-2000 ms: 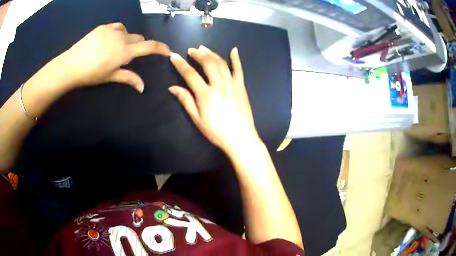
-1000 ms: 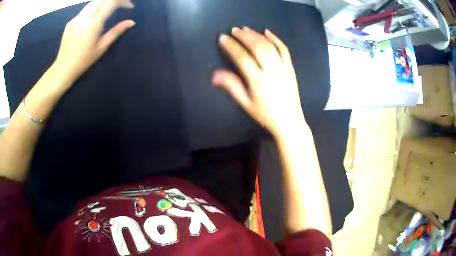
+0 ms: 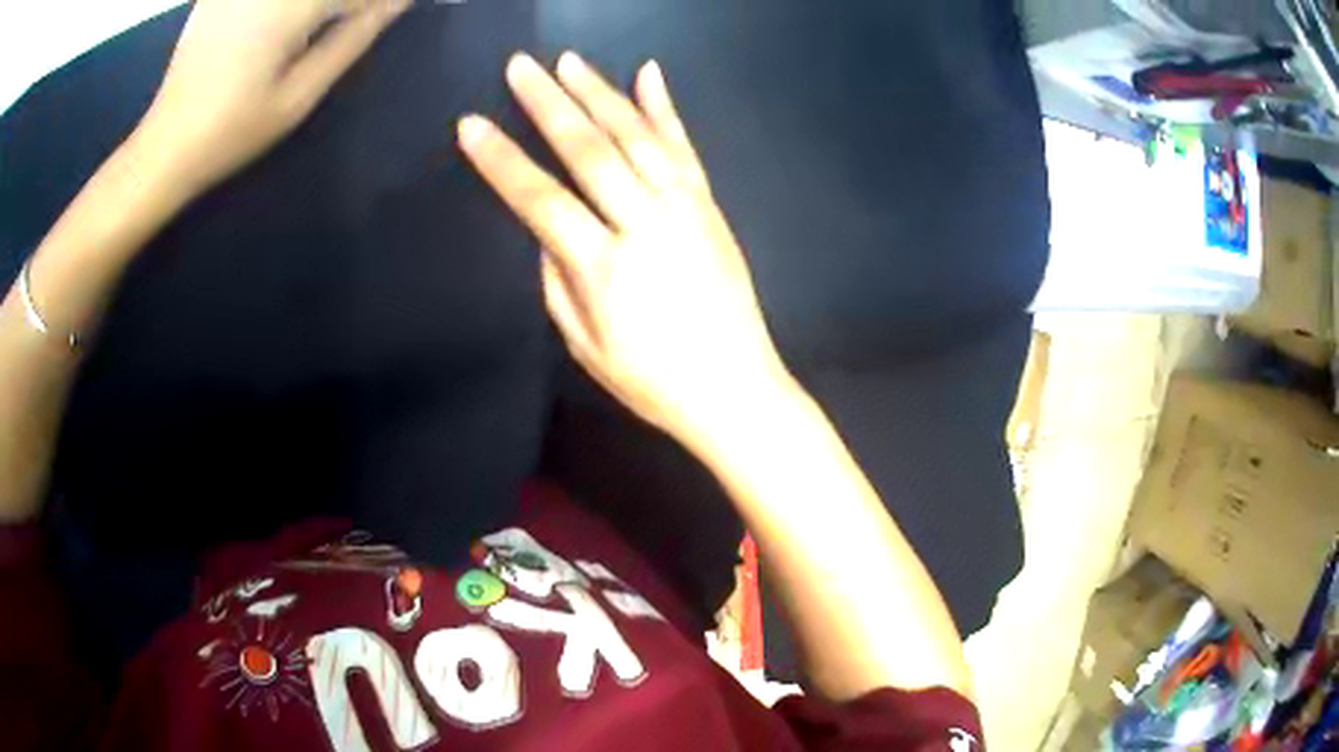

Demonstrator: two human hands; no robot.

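Note:
Black fabric panels (image 3: 367, 279) cover the table in front of me and hang over my lap. My left hand (image 3: 272, 59) is at the upper left on the fabric, partly cut off by the top edge; whether it grips the cloth cannot be told. My right hand (image 3: 632, 250) lies palm down on the fabric near the middle, fingers spread, holding nothing. More black fabric (image 3: 896, 470) hangs lower, to the right of my right forearm. The needle area is out of view.
The white table edge (image 3: 1131, 221) shows at the right, with red-handled tools (image 3: 1204, 81) above it and a blue tray (image 3: 1228, 199) beside. Cardboard boxes (image 3: 1234, 485) and colourful scraps (image 3: 1212, 683) are on the floor at the right. A red strip (image 3: 750, 602) shows near my lap.
The machine's needle area has gone out of view at the top. The black fabric has spread further right. My right hand moved right, then back left; my left hand moved up to the top edge.

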